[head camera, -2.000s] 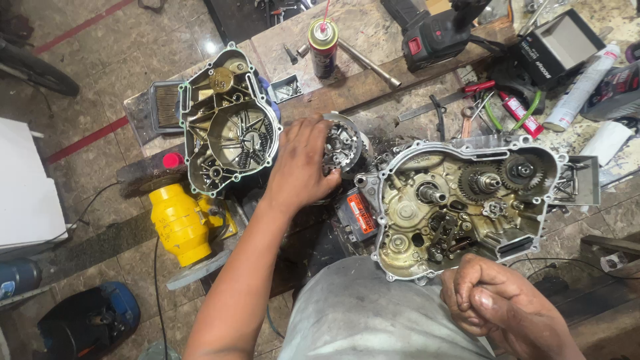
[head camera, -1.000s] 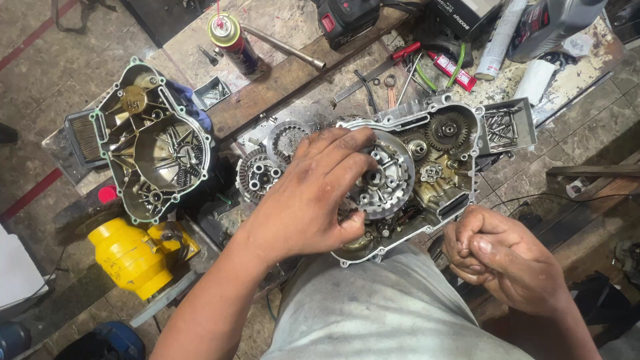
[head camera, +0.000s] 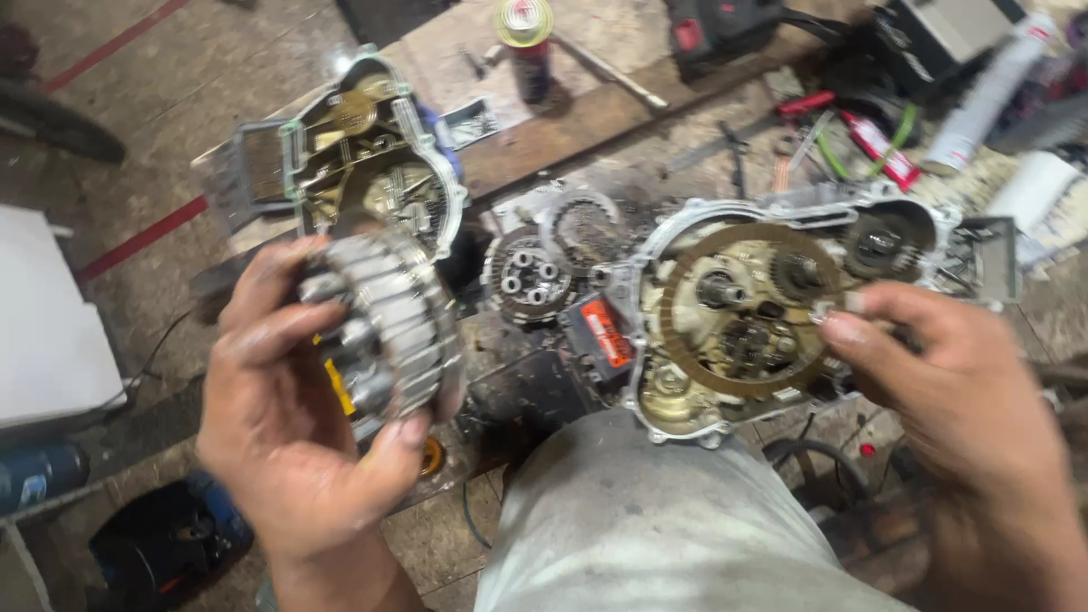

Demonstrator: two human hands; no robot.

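Note:
My left hand (head camera: 297, 408) grips a metal clutch hub (head camera: 395, 319), blurred, with its ribbed side towards the right. Between thumb and fingertips my right hand (head camera: 935, 365) pinches a thin clutch friction plate (head camera: 680, 357). The ring hangs over an open engine case (head camera: 654, 408), whose shaft and gears show through it. Between the hands, on the bench, lie a round clutch part with several posts (head camera: 529, 276) and a toothed ring (head camera: 586, 223). A detached engine cover (head camera: 455, 204) stands behind my left hand, partly hidden by it.
A spray can (head camera: 531, 72) and a metal bar (head camera: 616, 76) lie towards the back. A black and orange box (head camera: 602, 333) touches the case's left side. A metal tray of bolts (head camera: 994, 255), a red tube (head camera: 880, 149) and a white cylinder (head camera: 990, 93) are at right.
My left hand has moved left, away from the engine case, with the clutch hub in it. My right hand now holds up a friction plate, which the earlier frames do not show there.

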